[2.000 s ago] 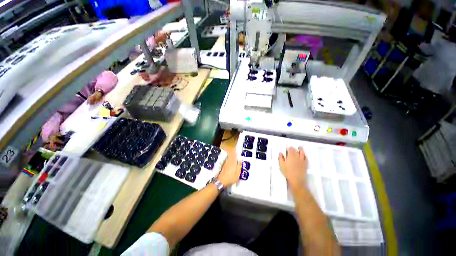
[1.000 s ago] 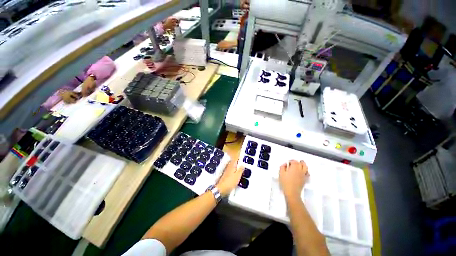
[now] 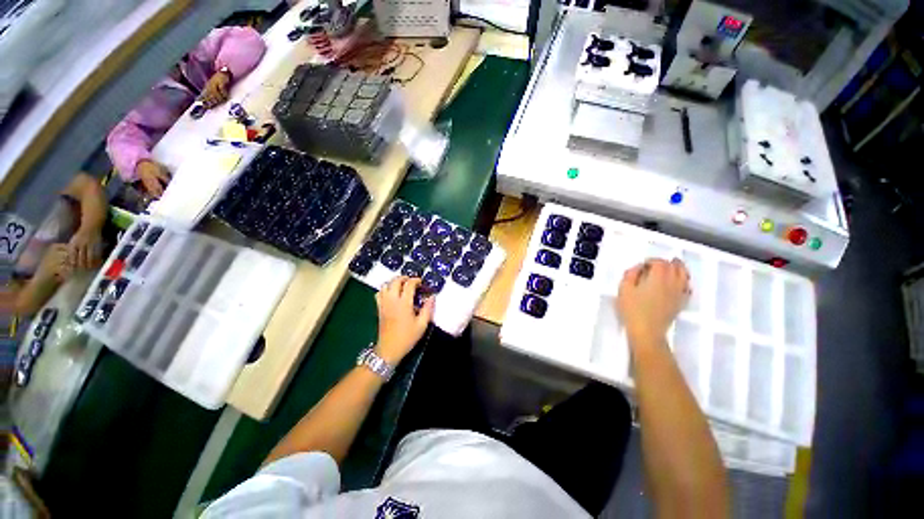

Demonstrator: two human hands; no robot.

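Note:
My left hand (image 3: 403,316) is at the near edge of the supply tray (image 3: 468,302), its thumb and fingers around a black plastic housing (image 3: 424,298). Rows of glossy black housings (image 3: 438,233) fill the tray's far part; its right front part is bare white. My right hand (image 3: 653,296) rests on the white compartment tray (image 3: 598,335) near its middle, fingers curled down; whether anything is under them is hidden. Several black housings (image 3: 588,232) sit in the left end of the compartment tray.
The grey machine bed (image 3: 648,167) stands behind the compartment tray, with a left fixture (image 3: 616,86) holding black parts and a right fixture (image 3: 778,142). At left are a dark stock tray (image 3: 294,203), stacked grey trays (image 3: 334,109) and a translucent tray (image 3: 182,314). Coworkers' hands show at far left.
My left hand has moved left from the compartment tray's edge to the supply tray and is now around a housing. My right hand stays on the compartment tray. The view has shifted.

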